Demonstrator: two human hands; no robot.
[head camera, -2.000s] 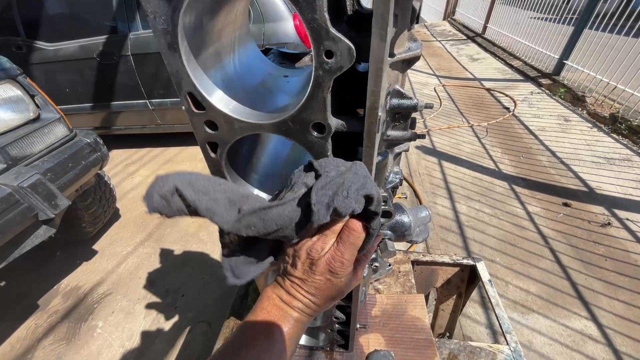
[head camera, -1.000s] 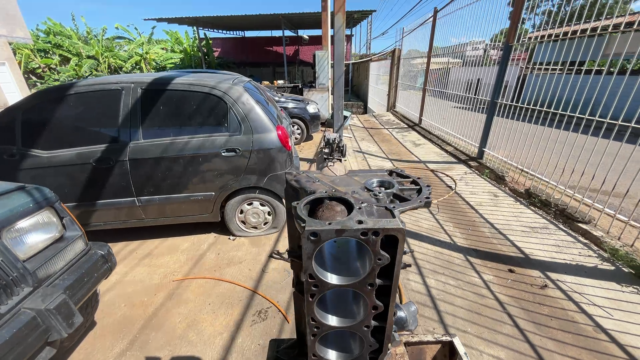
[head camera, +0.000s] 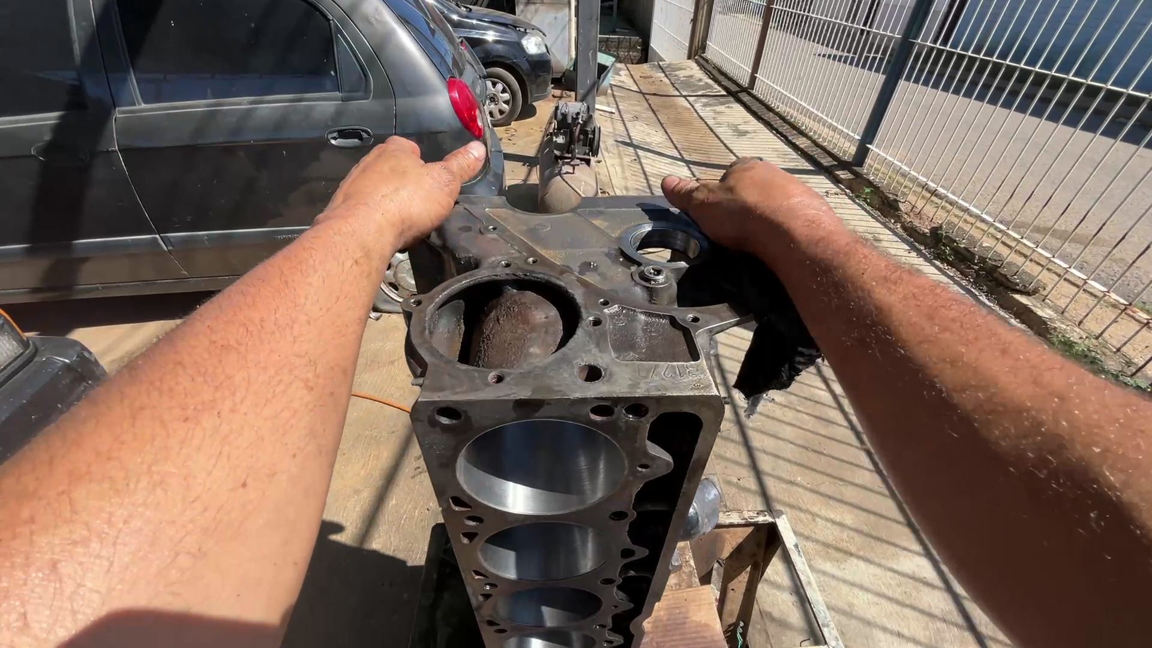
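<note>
An engine block (head camera: 565, 382) stands on end in the middle of the head view, its polished cylinder bores facing me and a wide round opening in its upper end. My left hand (head camera: 400, 184) is at the block's far left edge, thumb raised and pointing right; its fingertips are hidden behind the wrist and block. At the far right edge, beside a round ringed opening (head camera: 664, 243), is my right hand (head camera: 742, 202), curled over a dark cloth (head camera: 776, 346) that hangs down beneath it. Its fingers are partly hidden.
A metal-framed stand (head camera: 801, 576) with a wooden board (head camera: 686, 619) is under the block. A dark grey car (head camera: 243, 193) is parked at the left, with another vehicle's corner (head camera: 54, 387) nearer. A white barred fence (head camera: 1008, 117) runs along the right. An orange hose (head camera: 382, 401) lies on the ground.
Both hands are now at the block's far end; neither showed one second ago. Two seconds ago one hand held the dark cloth against the bore face. The view has shifted greatly.
</note>
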